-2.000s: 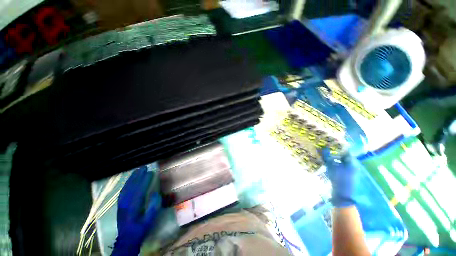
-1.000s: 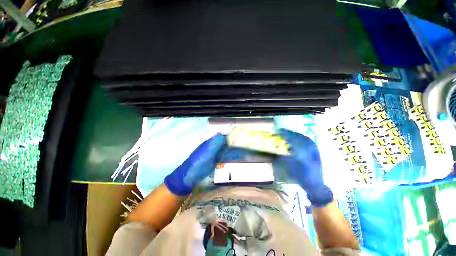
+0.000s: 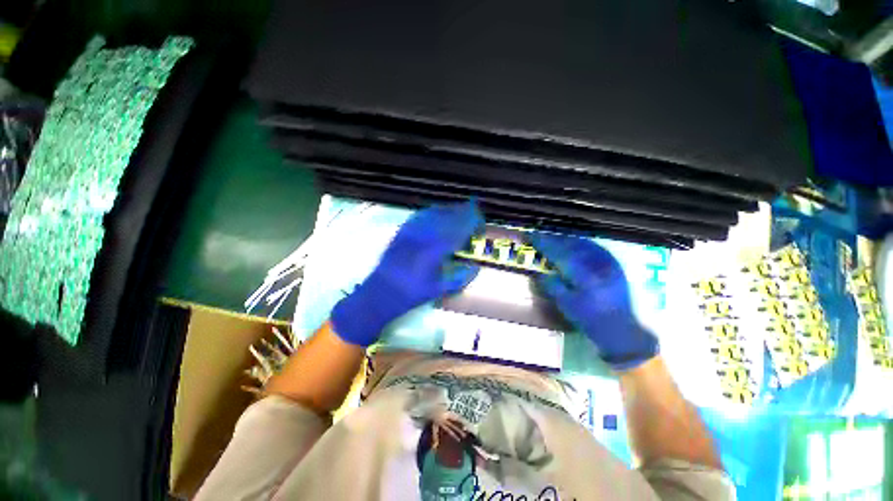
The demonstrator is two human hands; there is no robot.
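Observation:
A circuit board panel [image 3: 504,252] with yellow blocks is held between both hands, at the far edge of the dark-grey and white work block [image 3: 501,342]. My left hand [image 3: 423,256], in a blue glove, grips the panel's left end. My right hand [image 3: 591,294], also in a blue glove, grips its right end. The fingers hide both ends of the panel. The pale work sheet [image 3: 338,235] shows around the block.
Stacked black foam sheets [image 3: 529,88] stand just beyond the hands. Panels with yellow blocks [image 3: 788,313] lie at the right. Pale-green boards [image 3: 88,176] lie on black foam at the left. Thin white strips [image 3: 284,274] lie near an open cardboard box [image 3: 220,382].
The panel has moved from above the block to its far edge, turned more edge-on, with both hands around it. The view has shifted, so the right-hand panels sit further right.

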